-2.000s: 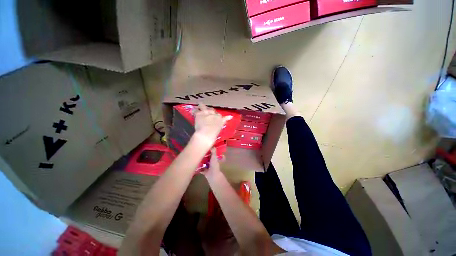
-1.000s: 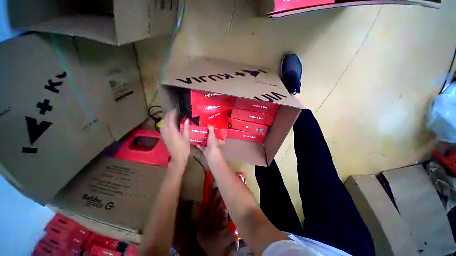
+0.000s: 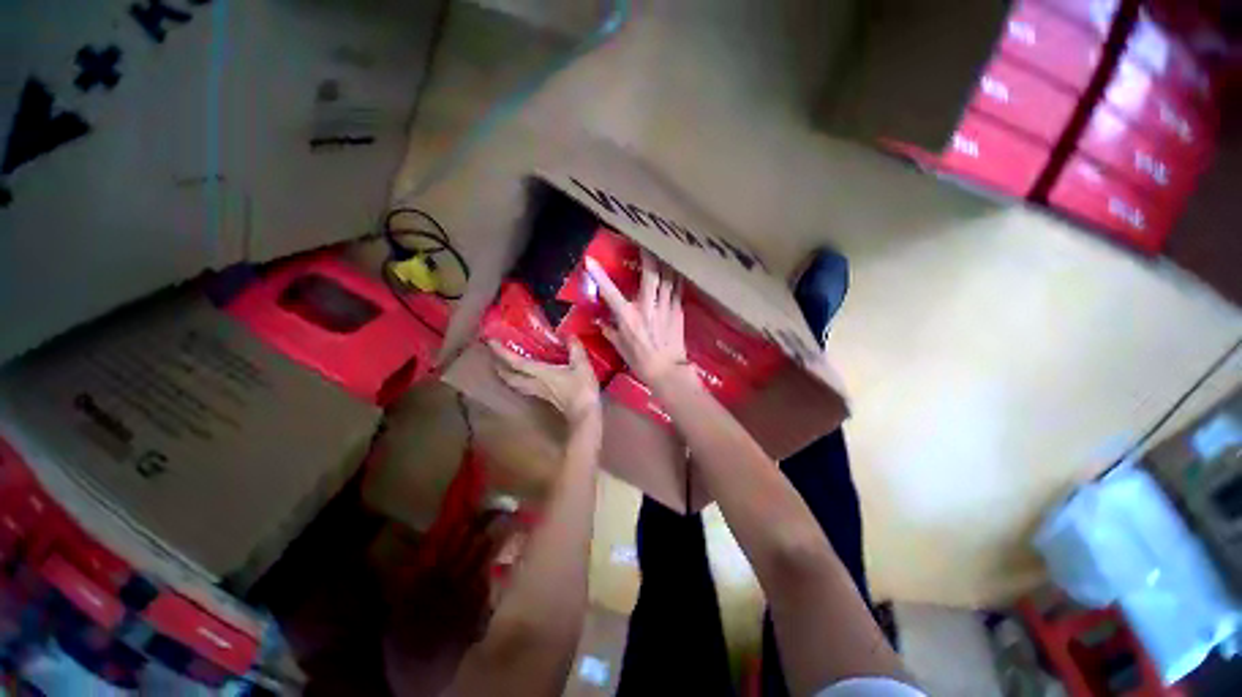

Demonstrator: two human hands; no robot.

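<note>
An open brown carton [image 3: 640, 456] with black print lies on its side on the floor, its mouth towards me. Red product boxes [image 3: 729, 341] are stacked inside it on the right. More red boxes [image 3: 538, 338] sit tilted at its left part, beside a dark gap. My left hand [image 3: 552, 381] holds the near end of a red box at the carton mouth. My right hand [image 3: 647, 320] reaches inside with fingers spread, resting on the red boxes. The surfaces under both hands are partly hidden.
A red stool [image 3: 327, 320] and a black cable with a yellow piece [image 3: 416, 272] are at left. A printed brown carton [image 3: 177, 422] and red boxes [image 3: 82, 579] are lower left. A carton of red boxes [image 3: 1062, 116] stands upper right. A whitish bag [image 3: 1137, 558] lies lower right.
The view has turned and shifted. The left red boxes are no longer as upright as a second ago. My right hand has moved deeper into the carton; my left hand is at its mouth.
</note>
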